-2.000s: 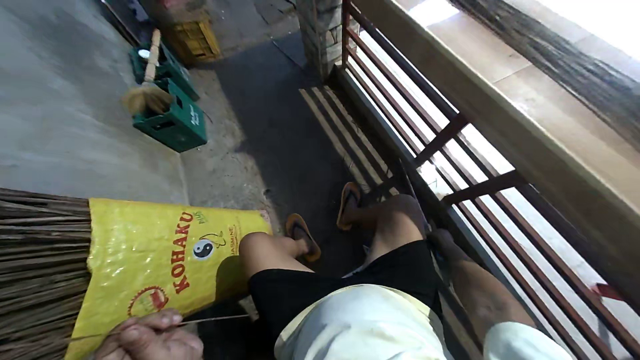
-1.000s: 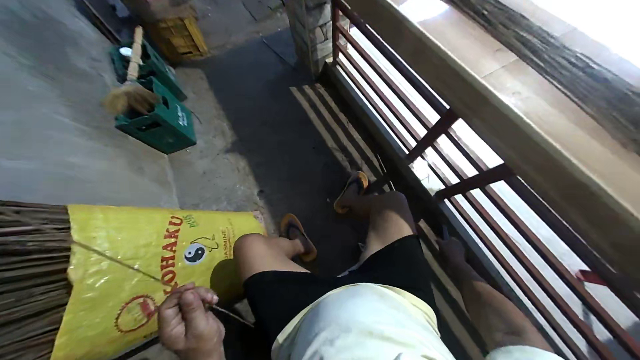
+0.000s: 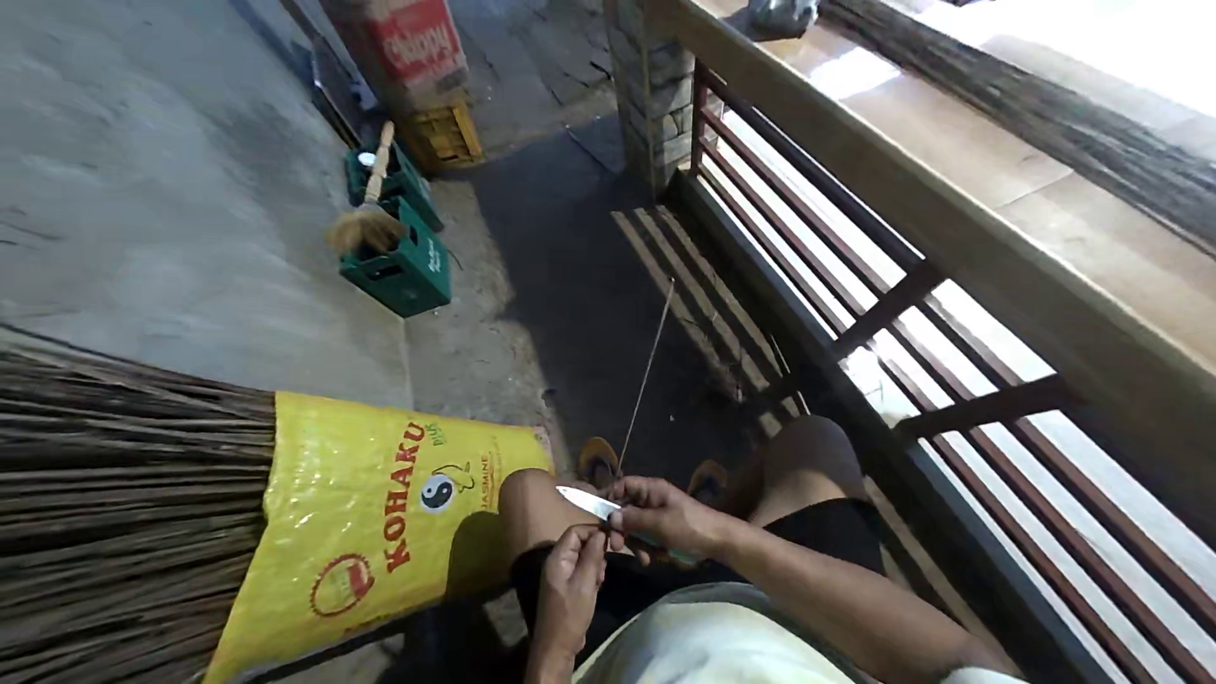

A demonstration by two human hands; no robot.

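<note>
My right hand (image 3: 670, 518) grips a knife (image 3: 587, 502) above my lap, its bright blade pointing left. Just below and left of it, the fingers of my left hand (image 3: 573, 570) pinch the lower end of a thin stick (image 3: 649, 372). The stick passes by the knife and rises away over the floor; where it meets the blade is partly hidden by my fingers. Beside my knee on the left lies a yellow plastic sack (image 3: 380, 513) around a big bundle of thin dry sticks (image 3: 123, 503).
A green plastic crate (image 3: 408, 271) by the wall holds a straw brush (image 3: 366, 228). Behind it are a yellow crate (image 3: 442, 136) and a red printed box (image 3: 413, 43). A metal railing (image 3: 883, 313) runs along the right, with a stone pillar (image 3: 655, 104) at its far end.
Both hands have come together over the lap; the right was low by the railing before. The knife is now in view, and the stick points forward rather than across the sack.
</note>
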